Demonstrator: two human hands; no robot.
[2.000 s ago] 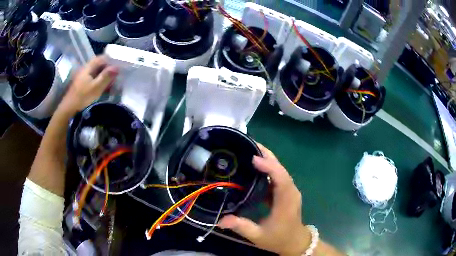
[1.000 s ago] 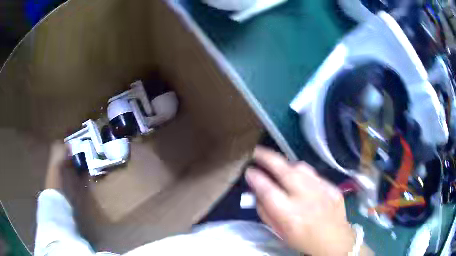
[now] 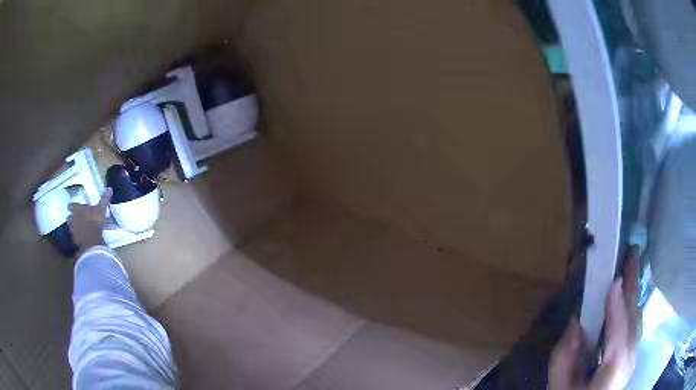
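Observation:
Inside a large brown cardboard carton, several white-and-black camera units lie at the left. My left hand reaches down among the nearest units, with its fingers on or between a white-and-black unit at the far left and another unit. Whether it grips one cannot be told. Further in lie two more units, one with its dome facing me and one in shadow behind it. My right hand is at the lower right, wrapped on the pale bench edge and partly cut off by the picture's bottom.
The pale bench edge runs down the right side, beside the carton. Beyond it are blurred large white rounded housings on the bench. The carton walls surround my left arm.
My view has moved from the bench into the carton. My left hand has reached deeper to the camera units. My right hand has shifted to the bench edge; both hands were earlier at camera bases.

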